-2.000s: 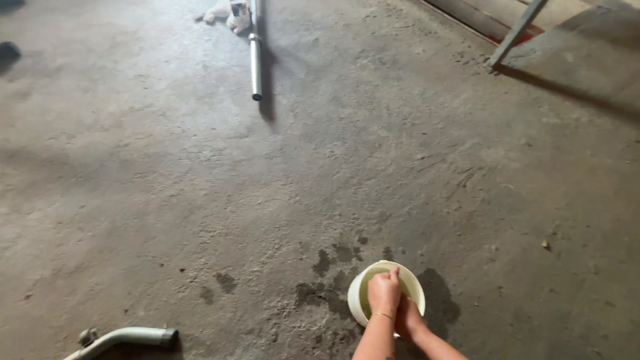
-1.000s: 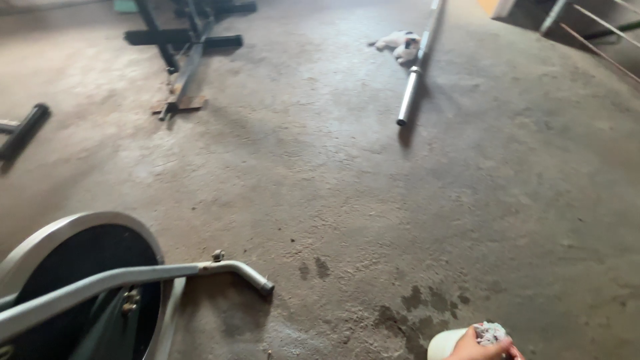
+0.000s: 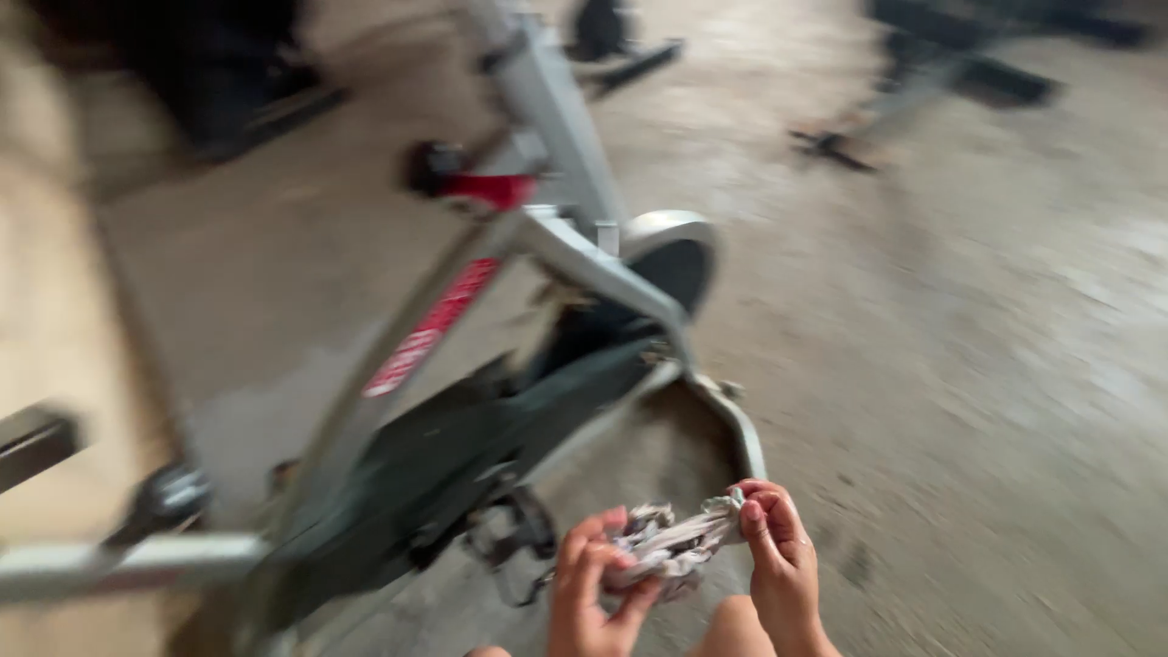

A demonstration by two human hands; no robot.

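Observation:
A crumpled, whitish, damp-looking cloth (image 3: 680,547) is stretched between my two hands at the lower middle. My left hand (image 3: 598,584) grips its left part with curled fingers. Its right end is pinched between the thumb and fingers of my right hand (image 3: 780,547). Just beyond and to the left of my hands stands a grey exercise bike (image 3: 570,251) with red parts, a dark flywheel (image 3: 675,274), a dark chain guard (image 3: 474,465) and a pedal (image 3: 511,538).
The bike's curved front foot (image 3: 744,429) lies close beyond my right hand. Blurred gym equipment (image 3: 949,73) stands at the upper right, with more dark gear (image 3: 210,73) at the upper left. A pale surface (image 3: 55,319) runs down the left edge. The floor (image 3: 958,365) is concrete.
My hands were in a white bucket two seconds ago; one second ago a hand held the cloth by it. Now both hands hold the cloth before the bike. The view has swung left.

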